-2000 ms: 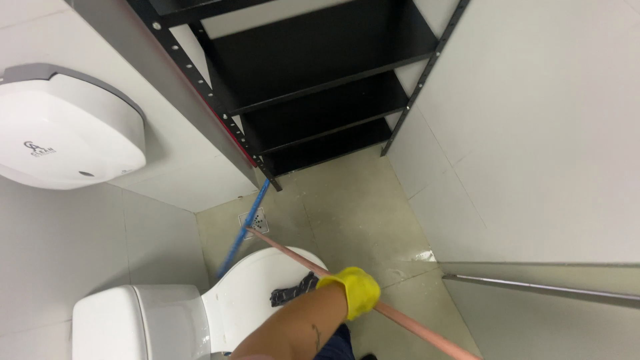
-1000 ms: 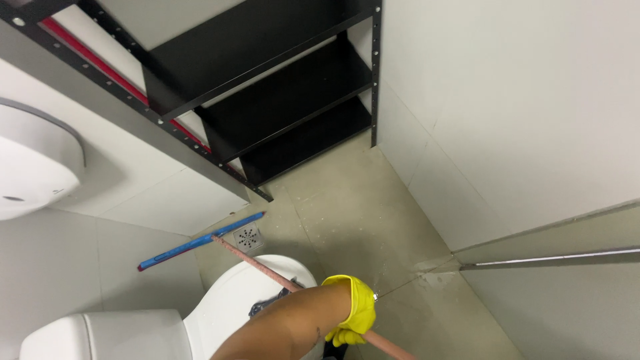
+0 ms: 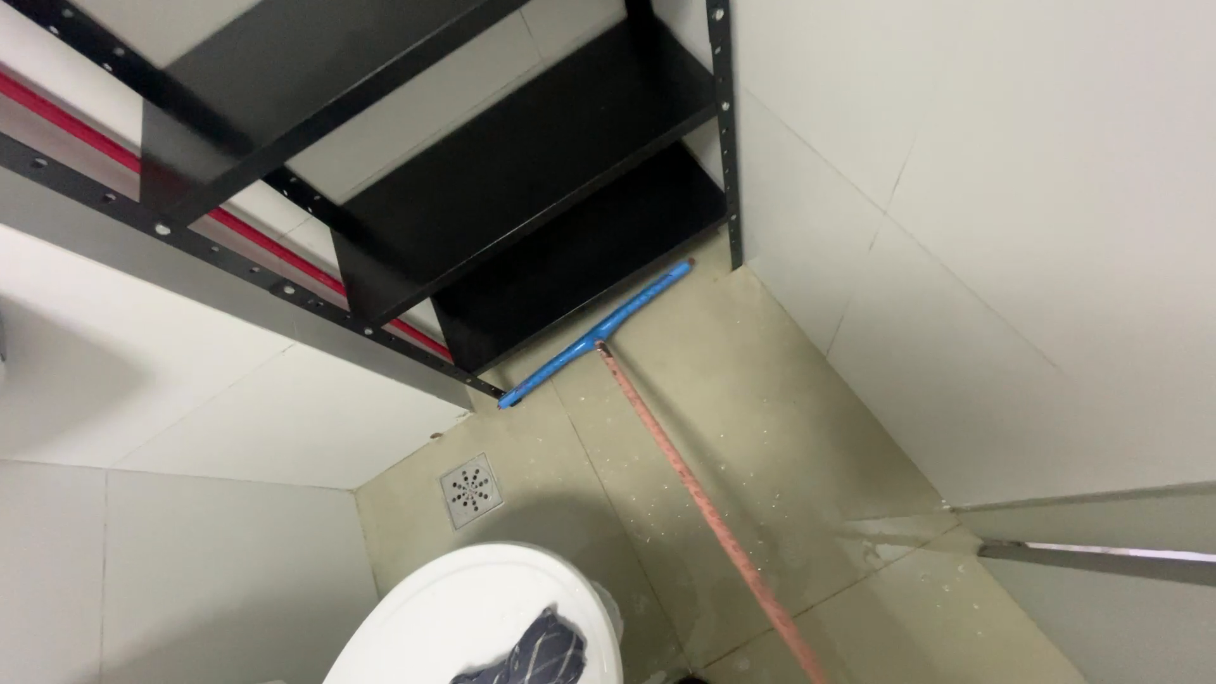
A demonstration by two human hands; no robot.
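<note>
Neither of my hands shows in the head view at this moment. A floor squeegee with a blue head (image 3: 598, 337) lies across the tiles just before the lowest shelf of a black metal rack. Its pinkish handle (image 3: 708, 513) runs down to the bottom edge, where its end is cut off. On the white toilet lid (image 3: 446, 608) lies a dark patterned cloth (image 3: 537, 651). Whatever holds the handle is out of view.
The black shelving rack (image 3: 532, 204) stands at the far wall, with a red strip (image 3: 275, 249) along its left side. A square floor drain (image 3: 471, 490) sits left of the handle. Water drops dot the tiled floor (image 3: 760, 380). At right is a metal-edged panel (image 3: 1092, 560).
The squeegee head has moved from beside the drain to the foot of the rack. The yellow-gloved hand that was on the handle has gone out of view. The view has shifted.
</note>
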